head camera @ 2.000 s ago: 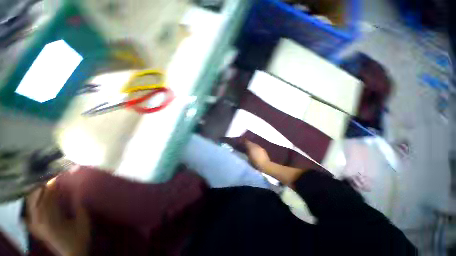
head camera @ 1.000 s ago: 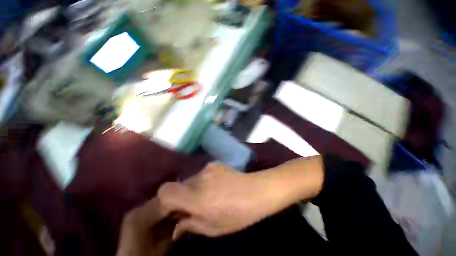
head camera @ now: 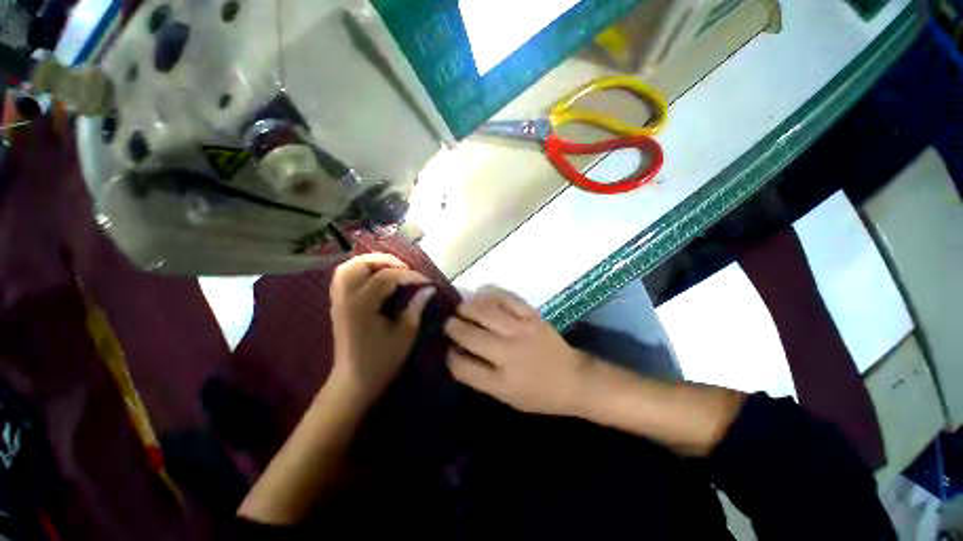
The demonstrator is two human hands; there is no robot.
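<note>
The maroon striped cloth (head camera: 301, 317) lies at the table's front edge, and its narrow end runs under the sewing machine head (head camera: 253, 127). My left hand (head camera: 375, 322) is closed on the cloth just in front of the presser foot area. My right hand (head camera: 517, 354) holds the cloth's right edge beside it, fingertips on the fabric. The two hands are close together but apart. The needle is hidden by the machine head and the cloth.
Scissors (head camera: 604, 143) with yellow and red loops lie on the white machine bed. The green ruler-marked edge (head camera: 634, 248) curves to the right. A maroon strip (head camera: 808, 317) lies between white sheets (head camera: 729, 322) at right. More maroon cloth (head camera: 148, 328) hangs left, with a yellow tape (head camera: 121, 380).
The view has shifted toward the machine head. My right hand went from the strips at right to my left hand, and both are now at the cloth under the machine head.
</note>
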